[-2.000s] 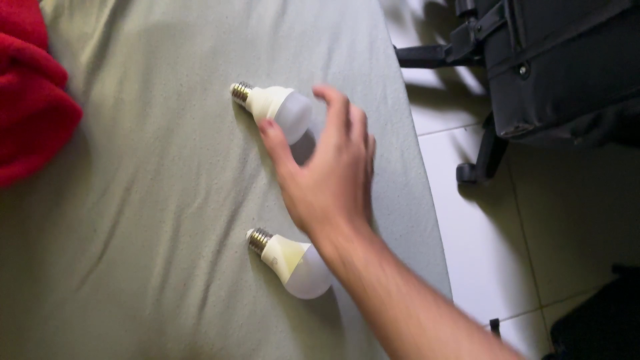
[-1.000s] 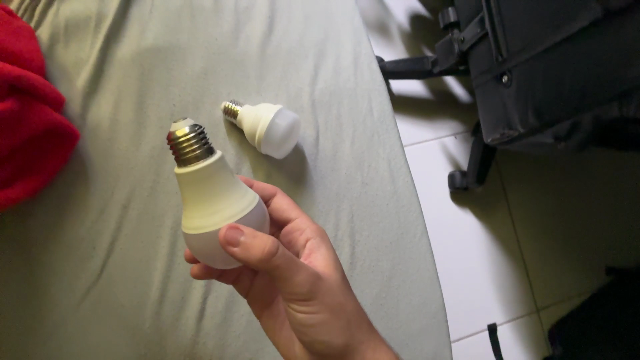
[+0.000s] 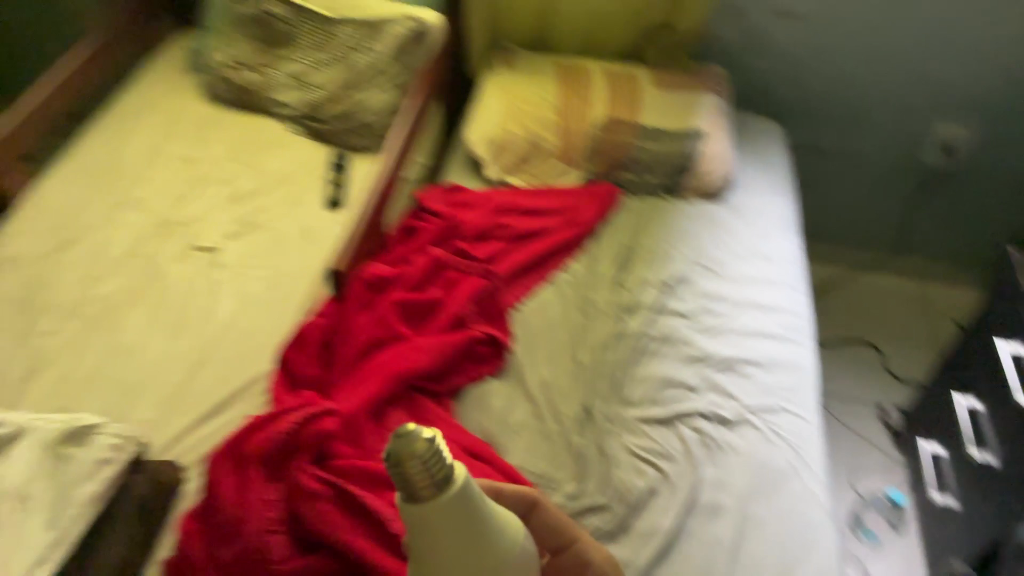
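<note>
A white LED light bulb (image 3: 468,520) with a metal screw base stands out at the bottom of the view, base upward and tilted left. Fingers of one hand, my right hand (image 3: 560,532) by its side of the view, hold it from the right; the bulb's lower part and most of the hand are cut off by the bottom edge. Behind the bulb, a red cloth (image 3: 400,336) lies rumpled along the bed. My left hand is not in view.
Two beds adjoin, a grey-green sheet (image 3: 680,400) on the right one and a pale sheet (image 3: 160,264) on the left. Pillows (image 3: 592,120) lie at the far end. A wooden rail (image 3: 384,184) runs between them. At right are a dark piece of furniture (image 3: 960,480) and a clear plastic bottle (image 3: 876,516) on the floor.
The view has swung up toward the beds' far end. My right hand took hold of a bulb between the first two frames and still holds one. The other bulb is now out of view.
</note>
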